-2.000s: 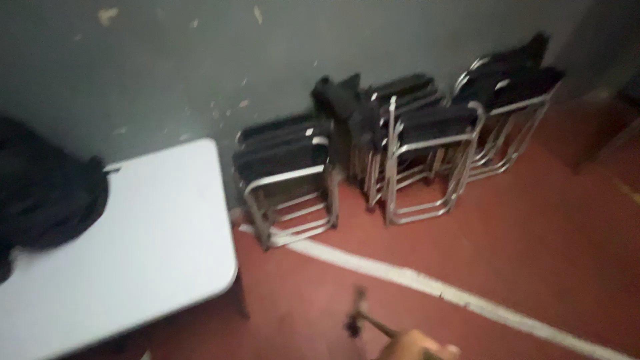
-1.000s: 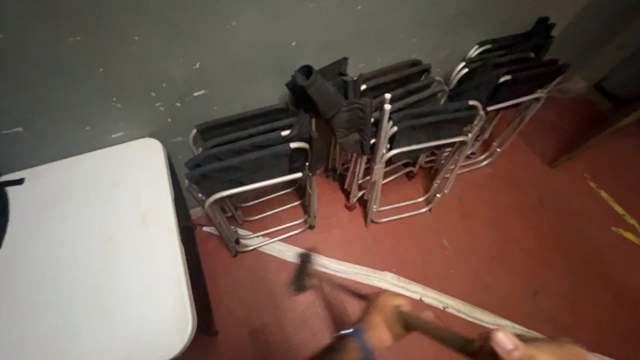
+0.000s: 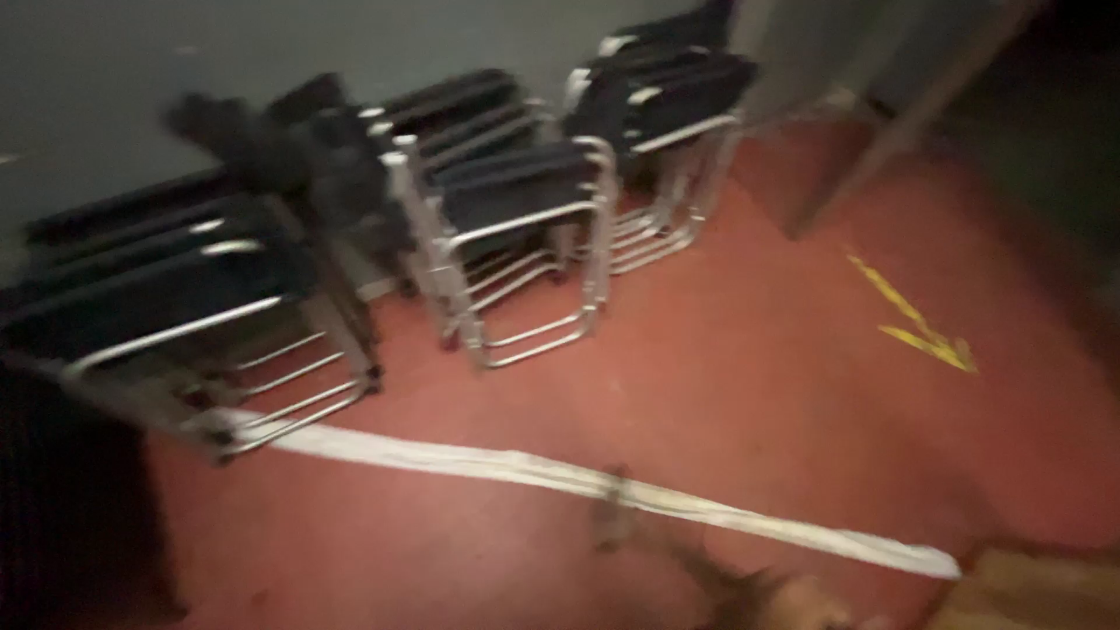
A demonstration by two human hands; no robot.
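Observation:
Low in the head view, at the bottom edge, my left hand [image 3: 805, 604] is a blurred shape, closed around the handle of a hammer-like tool [image 3: 612, 512]. The tool's dark head points up and to the left, over the red floor and partly across a long white strip [image 3: 516, 465]. Blur hides the fingers and the exact kind of tool. My right hand is not in view. Beyond the tool, folded chairs with metal frames and black fabric [image 3: 516, 184] lean along the grey wall.
More folded chairs stand at the left [image 3: 175, 289] and farther back [image 3: 682, 105]. Dark material [image 3: 297, 140] lies among them. A yellow arrow [image 3: 919, 328] marks the floor. A slanted brown post or edge [image 3: 901, 131] is at the upper right, a brown surface [image 3: 1032, 591] at the lower right.
The view has swung right and the white table has left it. My right hand, seen on the handle one second ago, is out of view.

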